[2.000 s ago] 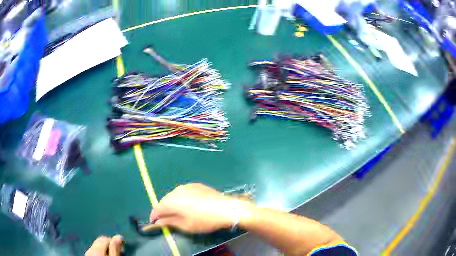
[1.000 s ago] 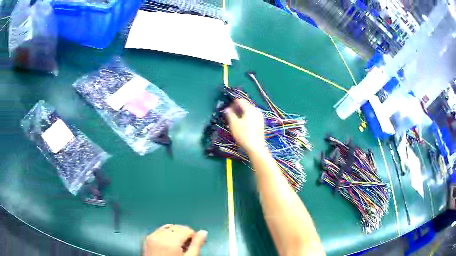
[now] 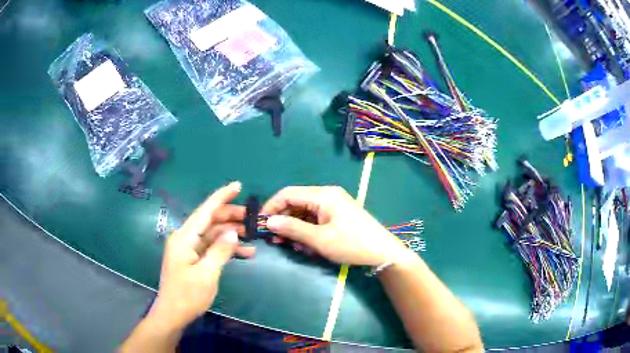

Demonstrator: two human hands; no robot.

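Note:
My right hand (image 3: 321,224) grips a wire harness just behind its black connector (image 3: 253,218), in front of me. The harness's pale wire tips (image 3: 411,233) show beyond my right wrist. My left hand (image 3: 197,251) is at the connector's left side, its fingers spread and fingertips close to it. Whether it touches the connector or holds a small part is hidden. The upper harness pile (image 3: 418,117) lies across the yellow line, connectors to the left. The lower, darker harness pile (image 3: 542,238) lies at the right.
The left zip bag (image 3: 114,103) and right zip bag (image 3: 231,52) lie on the green table (image 3: 276,162), each with loose black parts at its mouth. Clear plastic holders (image 3: 580,114) and blue bins stand at the right edge. Small pale pieces (image 3: 162,220) lie left of my left hand.
My right hand has moved from the upper pile back toward me, now with a harness in it. My left hand has risen to meet it. The view has shifted, so the bags appear higher.

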